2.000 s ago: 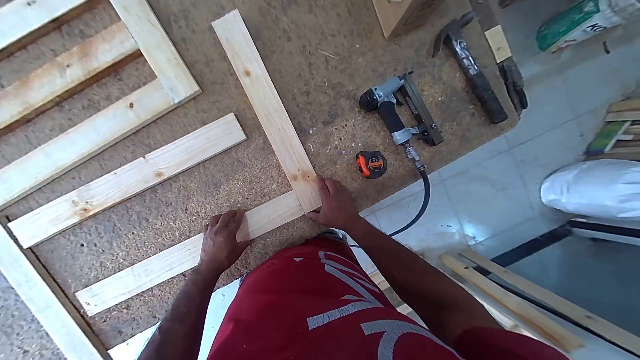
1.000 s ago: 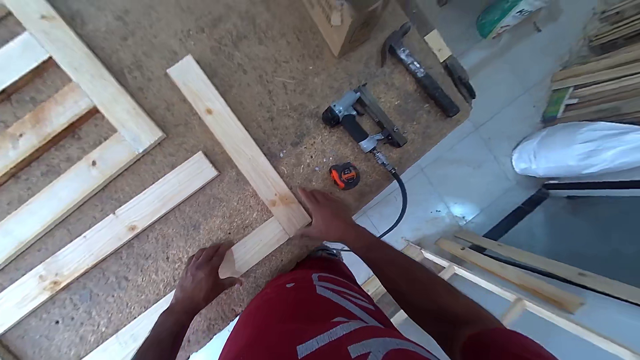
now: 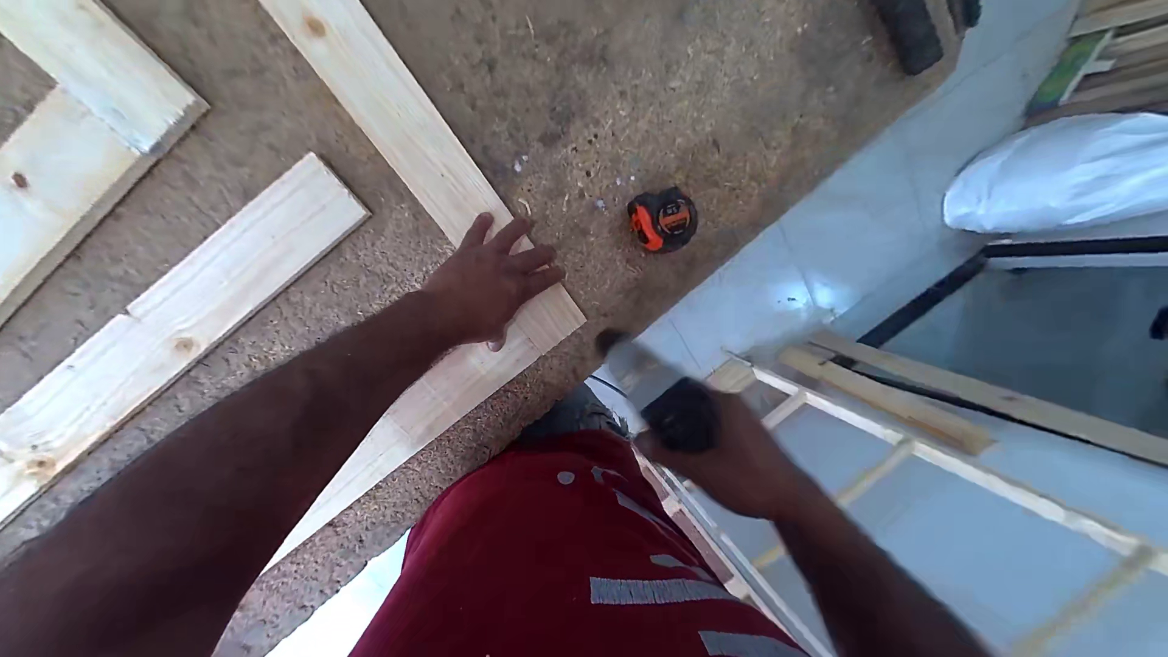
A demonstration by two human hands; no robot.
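Observation:
My left hand (image 3: 497,283) presses, fingers spread, on the corner where one pine board (image 3: 392,100) lies over the end of another pine board (image 3: 429,392). My right hand (image 3: 730,456) grips a pneumatic nail gun (image 3: 671,401), blurred, just beyond the table edge and to the right of that corner. An orange and black tape measure (image 3: 662,220) lies on the table, up and right of my left hand. A separate pine board (image 3: 182,338) rests to the left of the corner, under no hand.
Joined boards (image 3: 109,119) lie at the upper left of the particleboard table (image 3: 730,119). A dark tool handle (image 3: 908,36) is at its upper right edge. Wooden frames (image 3: 912,447) stand below on the right, near a white sack (image 3: 1058,173) on the tiled floor.
My right hand has left the board corner and now holds the nail gun, which lay on the table before. My left hand has moved onto the corner. The view is closer.

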